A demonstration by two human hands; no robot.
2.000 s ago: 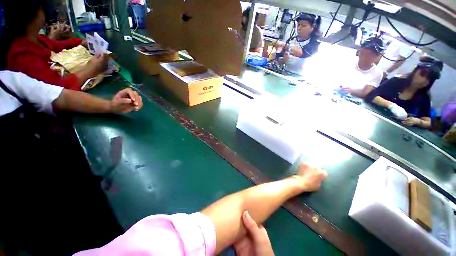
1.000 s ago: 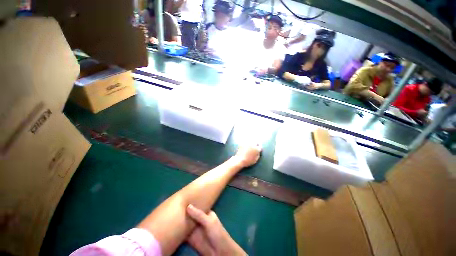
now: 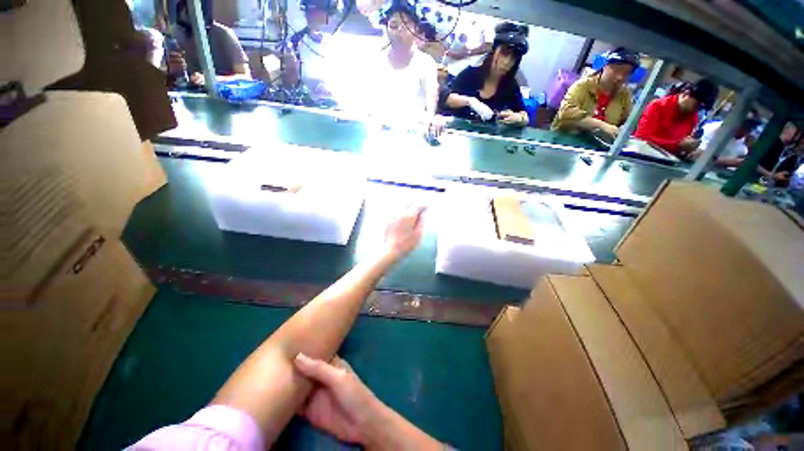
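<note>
My left hand (image 3: pixel 405 232) reaches over the conveyor, between two white foam blocks. Its fingers look curled and nothing shows in it; glare blurs its edge. My right hand (image 3: pixel 338 398) holds my left forearm near the elbow, over the near green surface. The left foam block (image 3: pixel 286 217) is overexposed, with a small brown piece on top. The right foam block (image 3: pixel 511 261) carries a small kraft box (image 3: pixel 511 220) beside a greyish surface in its recess. My left hand touches neither block visibly.
A large printed carton (image 3: pixel 62 255) stands at left. Brown cartons (image 3: pixel 608 352) are stacked in steps at right. A worn reddish-brown rail (image 3: pixel 414 305) crosses in front. Several seated people face me across the line, under an overhead shelf.
The view has swung right, so the blocks sit further left and the stacked cartons show more fully. My right hand still holds my left forearm.
</note>
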